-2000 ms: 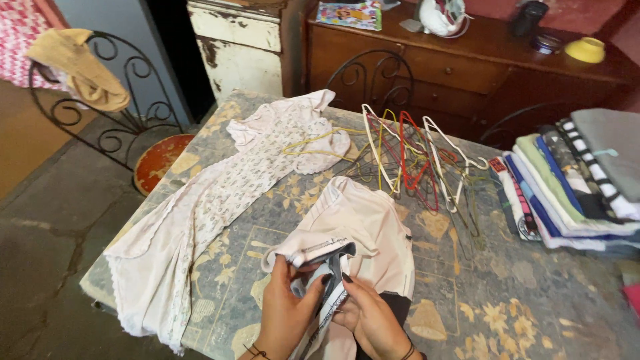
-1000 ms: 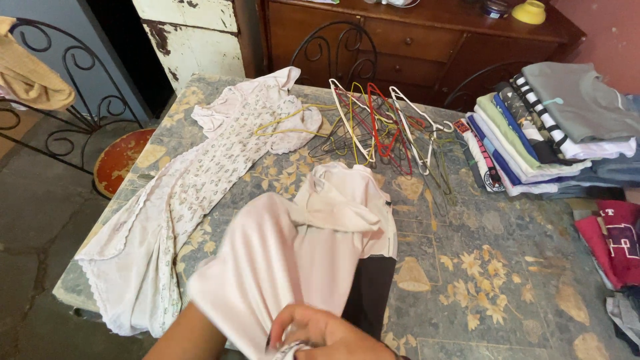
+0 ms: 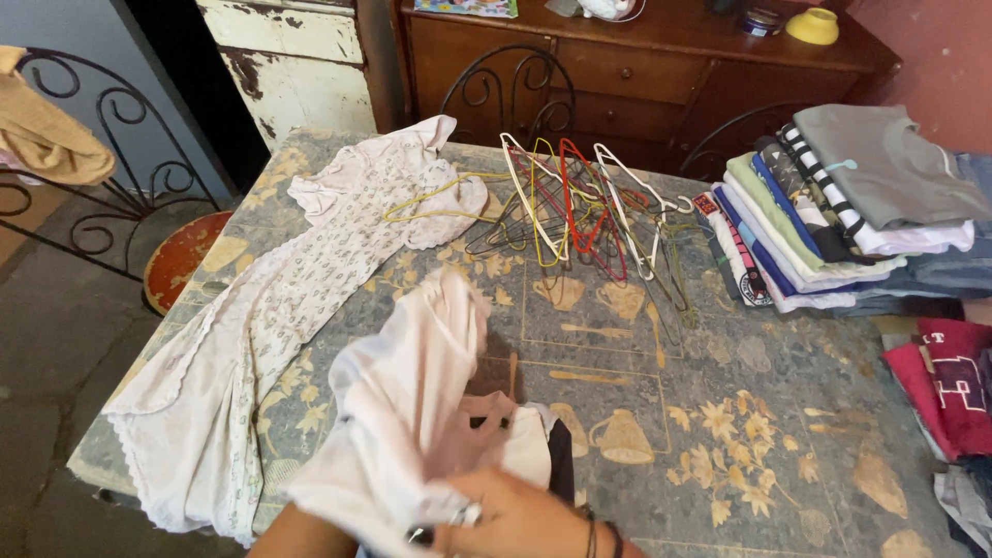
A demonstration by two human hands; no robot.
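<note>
A pale pink garment point(image 3: 387, 403) with a dark part is bunched up above the near side of the table, partly blurred. My right hand point(image 3: 527, 515) grips its edge at the bottom centre, with dark bands on the wrist. My left hand is hidden inside or behind the cloth; only my left forearm point(image 3: 298, 533) shows at the bottom. To the left, a white printed garment with lace edging point(image 3: 310, 271) lies spread out. Wire and plastic clothes hangers point(image 3: 577, 209) lie in a tangle beyond the pink garment, a yellow one resting on the printed garment's sleeve.
Folded clothes point(image 3: 814, 225) are stacked on the right of the patterned tablecloth point(image 3: 620, 480), with a red garment point(image 3: 949, 387) nearer. Metal chairs point(image 3: 132, 155) stand left and behind. A wooden sideboard point(image 3: 635, 70) holds a yellow bowl point(image 3: 812, 26). A red round seat point(image 3: 182, 256) is at the left.
Two seconds ago both hands were visible at the garment's opening. Now my left hand is covered by the pink cloth, and the cloth has been lifted and bunched up off the table.
</note>
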